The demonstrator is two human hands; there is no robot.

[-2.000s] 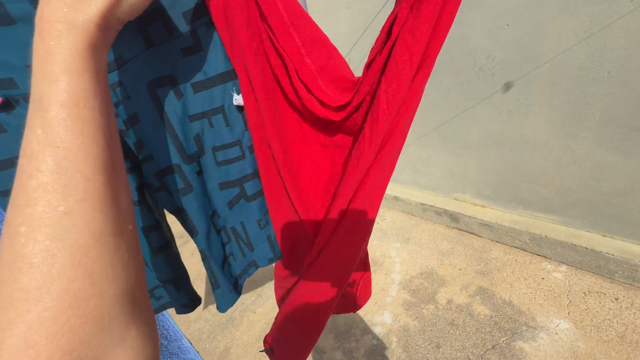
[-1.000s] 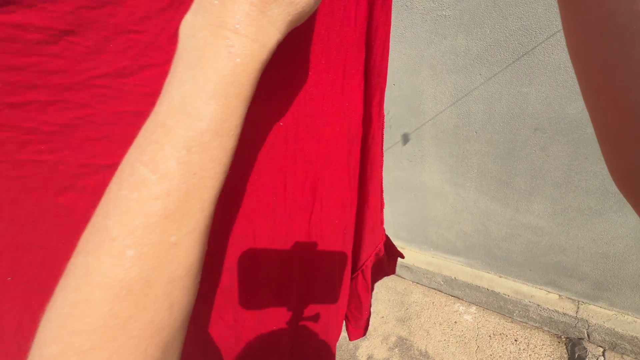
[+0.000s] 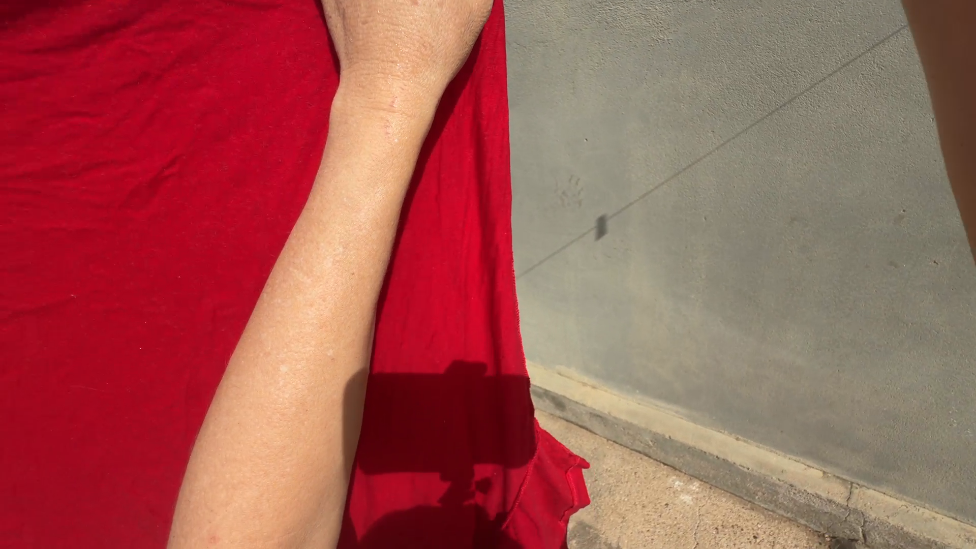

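A red cloth hangs spread over the left half of the view, its right edge falling nearly straight down and its lower corner folded outward. My left hand is at the top, in front of the cloth near that right edge; the fingers are cut off by the frame, so whether they grip it is hidden. The left forearm reaches up across the fabric. Of my right side only a shaded piece of arm shows at the right edge; the right hand is out of view. A dark shadow of a camera on a mount falls on the lower cloth.
Behind the cloth stands a grey plastered wall, crossed by the thin shadow of a line with a small dark shape on it. A concrete ledge runs along the wall's foot, above a rough concrete floor.
Two seconds ago the red cloth hung gathered beside a blue patterned garment; now it is spread wide and that garment is out of sight. The right arm has come in at the right edge.
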